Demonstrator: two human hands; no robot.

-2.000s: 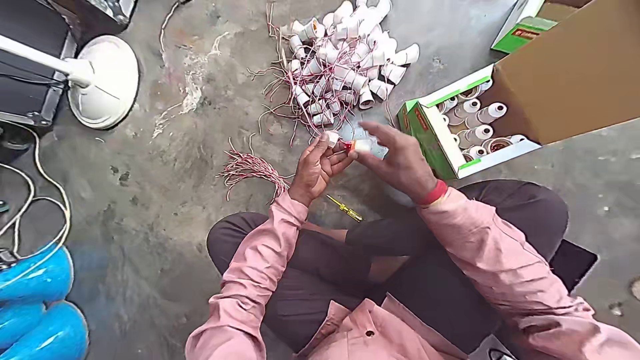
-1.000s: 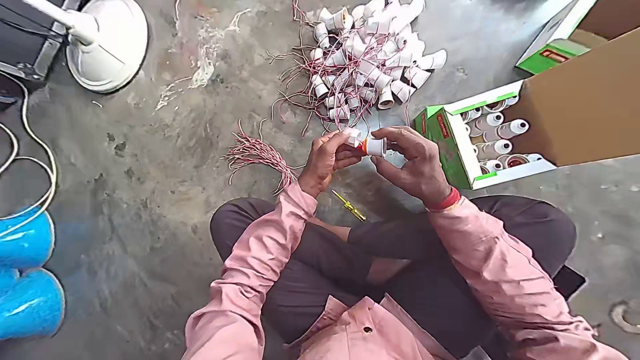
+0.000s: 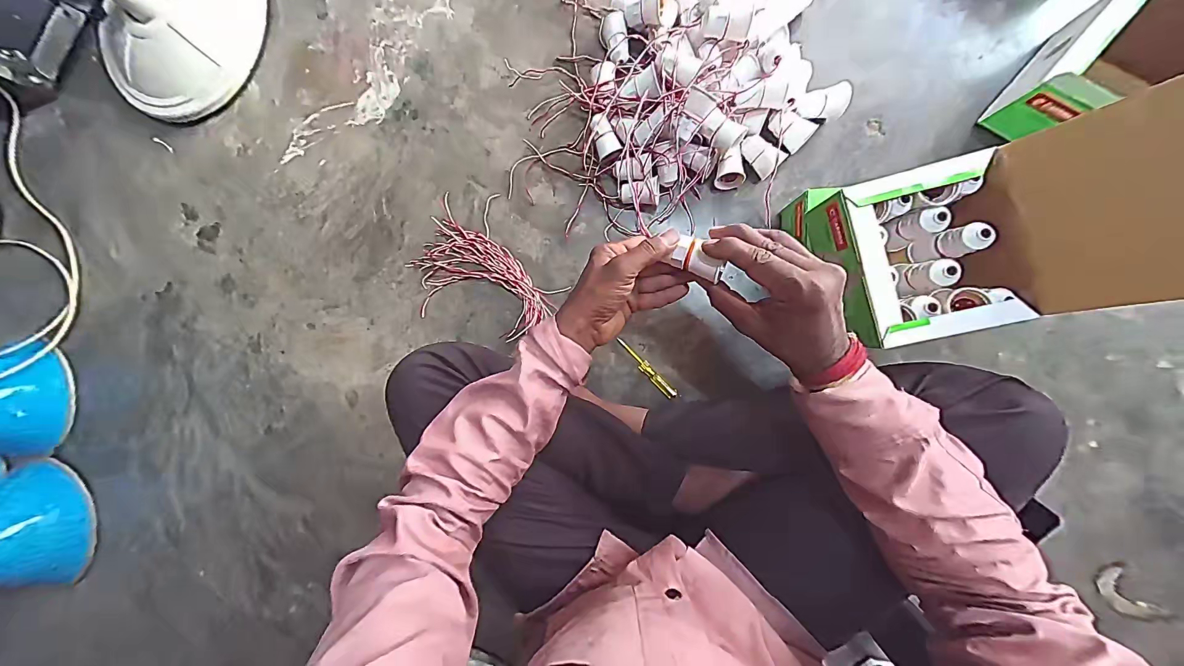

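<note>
My left hand (image 3: 615, 287) and my right hand (image 3: 786, 296) meet above my crossed legs, both gripping one white plastic lamp holder (image 3: 696, 258) with an orange-red band. The left fingers are on its left end, the right fingers on its right end. Just beyond them lies a heap of white lamp holders (image 3: 708, 116) with red-and-white twisted wires. A bundle of loose red-and-white wires (image 3: 486, 273) rests on the floor left of my left hand. Below the hands is a screwdriver with a yellow handle (image 3: 658, 379).
An open green-and-white carton (image 3: 860, 268) holding several white lamp holders stands at right, its brown flap (image 3: 1091, 203) spread out. Another carton (image 3: 1045, 111) is behind it. At left are a round white base (image 3: 185, 55), a pale cable (image 3: 57, 217) and blue rounded objects (image 3: 42, 523).
Both hands stay together on the lamp holder; the right fingers have shifted around its end. The view has moved somewhat.
</note>
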